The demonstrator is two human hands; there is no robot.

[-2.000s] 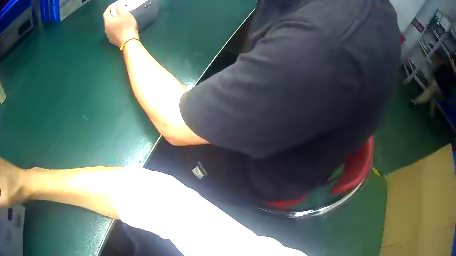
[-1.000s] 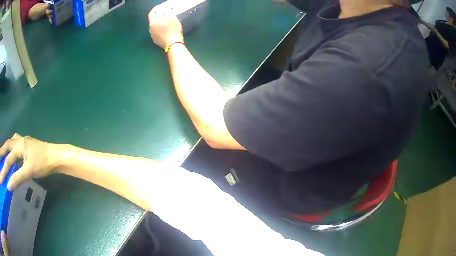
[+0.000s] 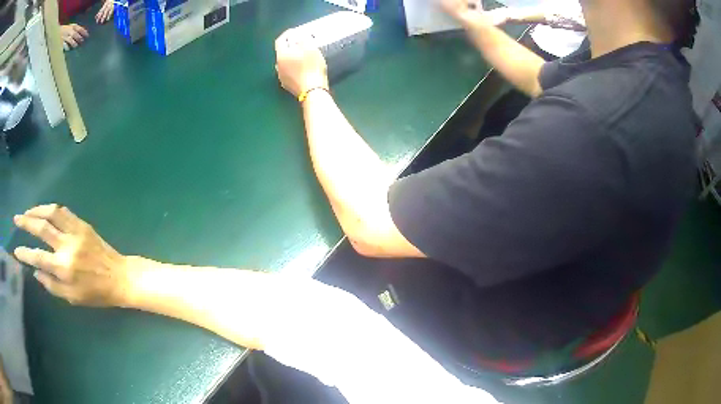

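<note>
My right hand [image 3: 75,256], bare, reaches in from the bottom on a white-sleeved arm. Its fingers are apart and it holds nothing. It is over the green table, beside the upper end of a white-sided carton [image 3: 14,323]. The left picture edge cuts the carton off, so most of it is hidden. A sliver of skin at the bottom left edge, by the carton, looks like my left hand [image 3: 5,387]. Too little shows to tell its grip.
A person in a dark shirt [image 3: 545,173] sits at the right, a hand on a grey-white box [image 3: 340,39]. Another hand touches a white carton [image 3: 431,16]. Blue-and-white cartons [image 3: 186,24] stand at the far side. A pale upright strip [image 3: 67,87] is at the upper left.
My right hand has come off the carton's blue top and its fingers have spread. The view has shifted, so the carton sits further out at the left edge and more of the far side shows.
</note>
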